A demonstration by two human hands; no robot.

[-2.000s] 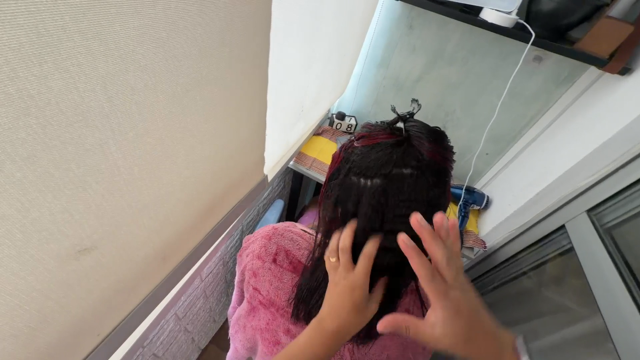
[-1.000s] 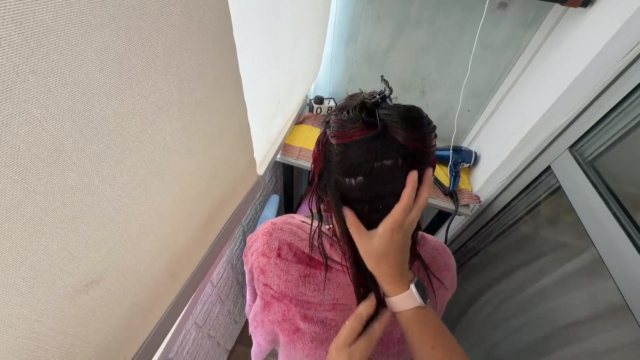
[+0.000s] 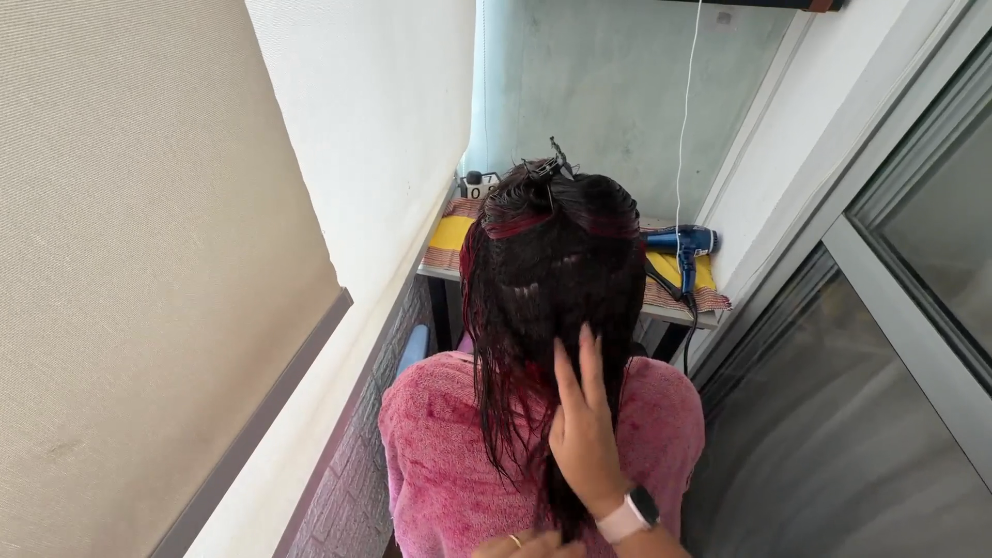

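A seated person has their back to me, with long, dark wet hair [image 3: 558, 287] showing red streaks. A dark hair clip [image 3: 559, 164] holds the upper hair at the crown. A pink towel [image 3: 457, 457] covers the shoulders. My right hand [image 3: 585, 430], with a watch on the wrist, lies against the hair at the nape, its index and middle fingers extended and apart. My left hand [image 3: 531, 545], wearing a ring, is at the bottom edge beside the lower hair ends, partly cut off and blurred; its grip is unclear.
Beyond the head, a shelf table [image 3: 674, 314] with a striped yellow cloth [image 3: 449, 232] bears a blue hair dryer [image 3: 686, 244] and a small number block [image 3: 479, 186]. A white cord [image 3: 686, 116] hangs above. A fabric blind [image 3: 155, 232] is at left, a sliding glass door [image 3: 845, 387] at right.
Two seconds ago both hands were spread over the back of the head. Since one second ago, my right hand has opened out over the hair and my left has moved down to the frame's bottom edge.
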